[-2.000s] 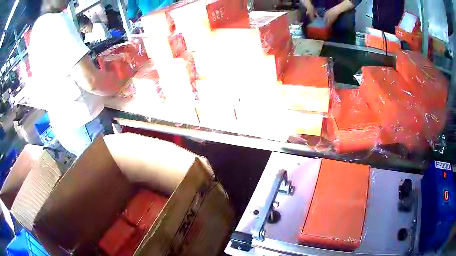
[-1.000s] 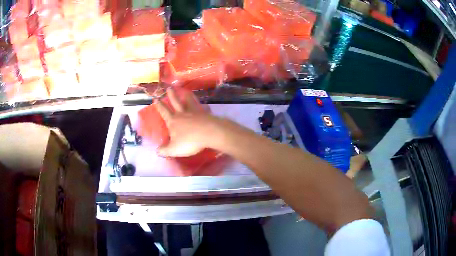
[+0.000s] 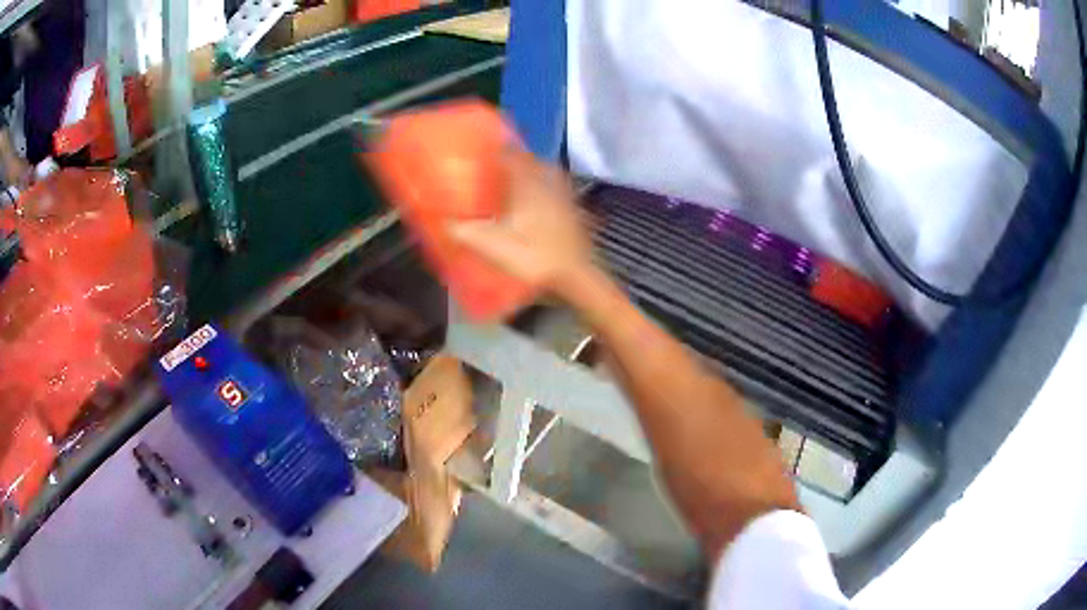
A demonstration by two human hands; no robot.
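My right hand (image 3: 533, 226) grips an orange-red product box (image 3: 443, 179) in the air, between the green belt and the roller conveyor (image 3: 727, 316) of the shrink tunnel. The box is tilted and blurred by motion. My thumb lies across its face; the other fingers are partly hidden. Another orange-red box (image 3: 851, 293) lies at the far right end of the rollers, by the whitish curtain (image 3: 703, 131). My left hand is not in the picture.
The blue control box (image 3: 265, 435) stands on the sealer plate (image 3: 131, 536) at lower left. Bagged orange boxes (image 3: 72, 286) lie at the left. A teal glittery cylinder (image 3: 215, 173) stands on the green belt. Crumpled clear film (image 3: 348, 387) and brown cardboard (image 3: 436, 417) are below the belt.
The view has swung right, towards the shrink tunnel. My right hand was over a box on the sealer plate and now holds a box up beside the roller conveyor.
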